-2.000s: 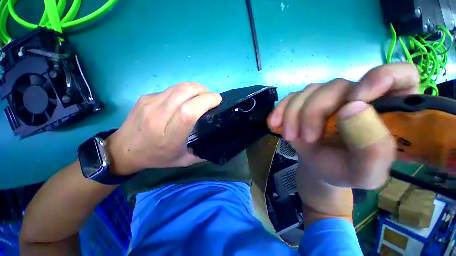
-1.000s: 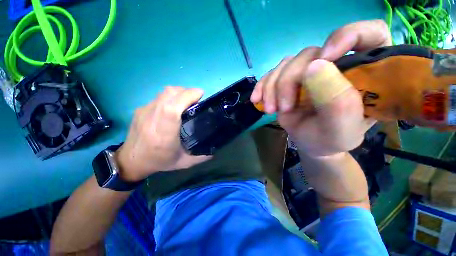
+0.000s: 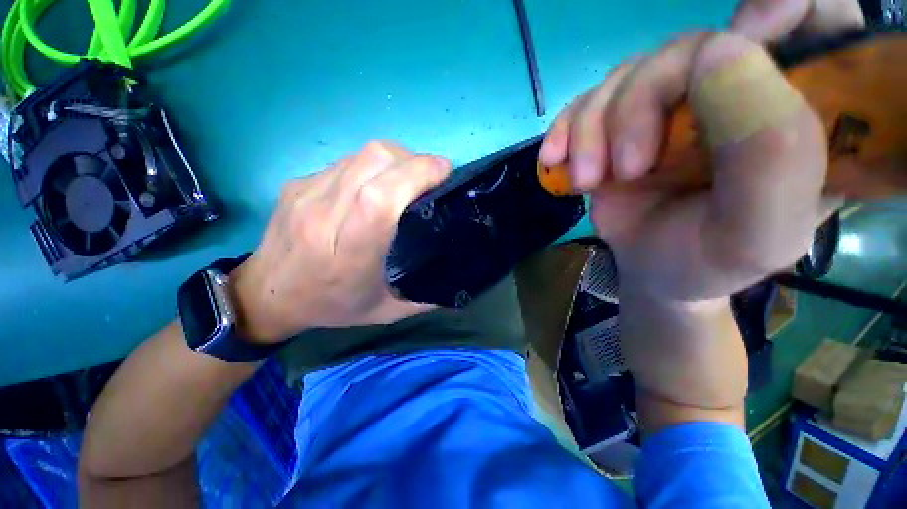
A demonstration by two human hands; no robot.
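Note:
My left hand grips the left end of a black housing shell, its open side facing up and tilted, with a thin pale wire loop inside. My right hand is wrapped around an orange electric screwdriver, cut off at the right edge. The orange tip is at the shell's right end; my fingers hide most of the nose, and I cannot see the bit or a screw. A fan module lies on the mat at the left, fan facing up, with a green cable attached.
A thin dark rod lies on the green-teal mat beyond the shell. A brown carton with black mesh-textured parts stands below the bench. Small boxes are at the lower right, and blue crate or plastic at the lower left.
The shell stays in my left hand and the screwdriver in my right. Since a second ago the view has shifted and the screwdriver sits higher in the picture, its tip still at the shell's right end.

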